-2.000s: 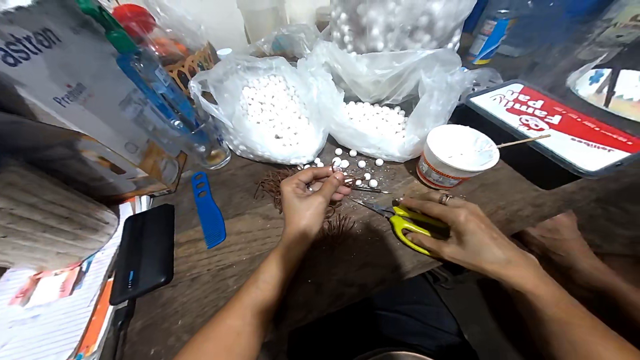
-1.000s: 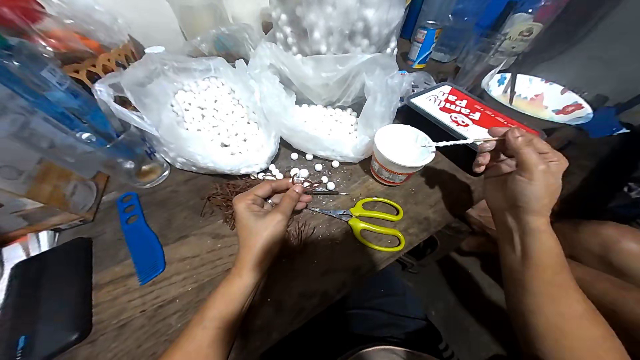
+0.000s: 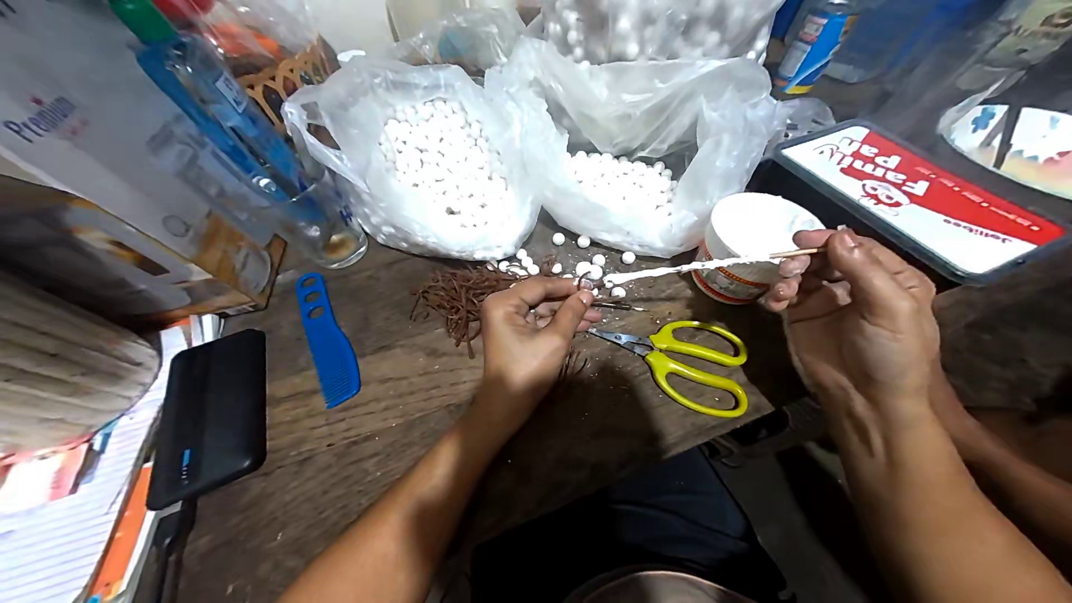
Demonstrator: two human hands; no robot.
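My left hand (image 3: pixel 536 322) pinches a small piece between thumb and forefinger, beside a pile of short brown strands (image 3: pixel 461 303); the piece is too small to name surely. Between thumb and fingers my right hand (image 3: pixel 871 310) holds a thin wooden stick (image 3: pixel 695 265) coated in white paste, its tip close to my left fingertips. Below the stick stands a white tub (image 3: pixel 754 230) of white paste. Yellow-handled scissors (image 3: pixel 691 360) lie on the wooden table between my hands. Loose white foam balls (image 3: pixel 628 258) are scattered behind my left hand.
Two plastic bags of white balls (image 3: pixel 448 163) (image 3: pixel 624 184) stand behind. A black box with a red and white lid (image 3: pixel 930 197) is at the right. At the left are a blue comb (image 3: pixel 328 339), a black power bank (image 3: pixel 211 410), a glass (image 3: pixel 331 226) and papers (image 3: pixel 75 502).
My right hand has let go of the scissors and taken the stick, whose coated end has moved from the tub to my left fingertips. My left hand keeps its pinch.
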